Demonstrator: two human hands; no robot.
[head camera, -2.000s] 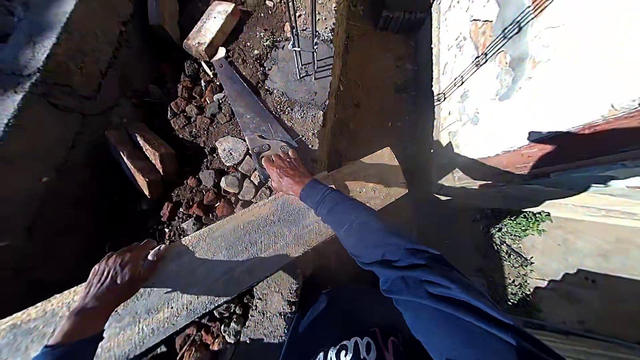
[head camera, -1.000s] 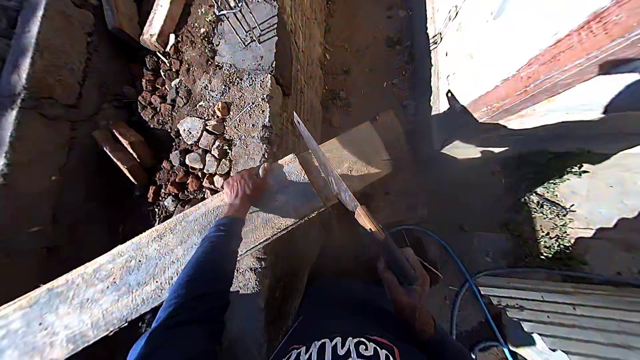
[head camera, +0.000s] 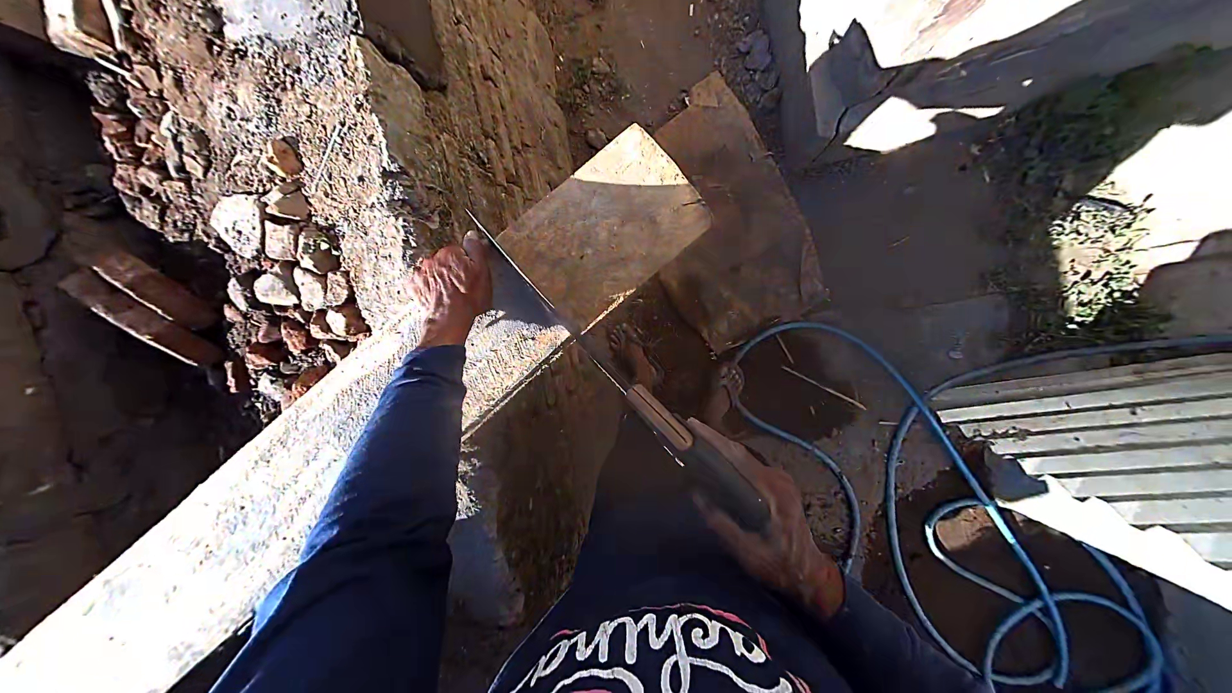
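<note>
A long wooden plank (head camera: 279, 452) runs diagonally from the lower left to the upper middle, lying across a rough masonry edge. My left hand (head camera: 452, 287) presses on the plank's upper side, fingers curled at its far edge, just left of the saw blade. A handsaw (head camera: 568, 325) crosses the plank, its narrow-looking blade seen nearly edge-on and its tip past the far edge. My right hand (head camera: 770, 529) is wrapped around the saw's handle, near my body at the lower right. Part of that handle is hidden by the fingers.
Stones and broken bricks (head camera: 279, 260) fill a gap at the left, beside two loose bricks (head camera: 144, 298). A flat brown slab (head camera: 741, 212) lies below the plank's end. A blue hose (head camera: 895, 375) coils on the ground near corrugated sheeting (head camera: 1116, 433) at the right.
Two seconds ago my right hand was on the saw above the rubble; now it holds the saw across the plank. My left hand has moved up along the plank. The view has shifted right.
</note>
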